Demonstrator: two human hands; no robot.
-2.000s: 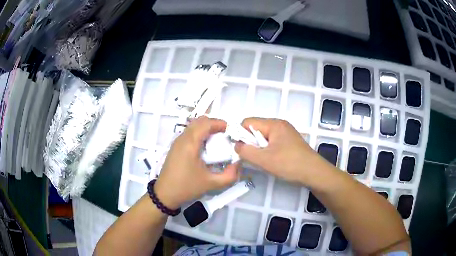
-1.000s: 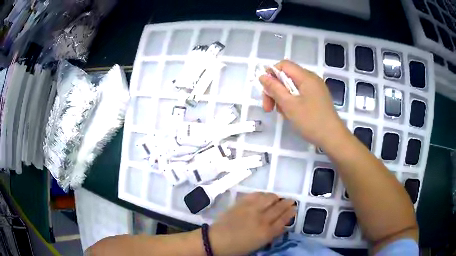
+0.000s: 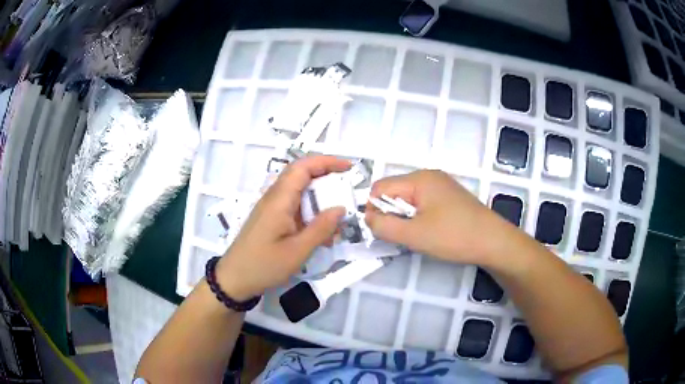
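My left hand (image 3: 289, 217) holds a pale, rounded square piece (image 3: 329, 196), which looks like a watch body with its dark screen not showing. My right hand (image 3: 432, 217) pinches a white strap (image 3: 393, 205) close beside its right edge. Whether the two touch is hidden by the fingers. The white foam tray (image 3: 467, 116) lies under both hands. A loose strap pile (image 3: 304, 112) lies on its pockets, partly covered by my left hand. A watch body with a white strap (image 3: 300, 301) lies near the tray's front edge.
Watch bodies (image 3: 550, 223) fill pockets on the tray's right. Bagged straps (image 3: 113, 180) and stacked white sheets (image 3: 34, 161) stand left. Crumpled clear bags (image 3: 116, 45) lie far left. A strapped watch (image 3: 417, 16) lies beyond the tray by the foam block (image 3: 518, 13). Another filled tray (image 3: 655, 37) is far right.
My left hand has left the front row, where a pocket now shows empty, and holds the pale piece at the middle. My right hand has come down and left to it with the strap.
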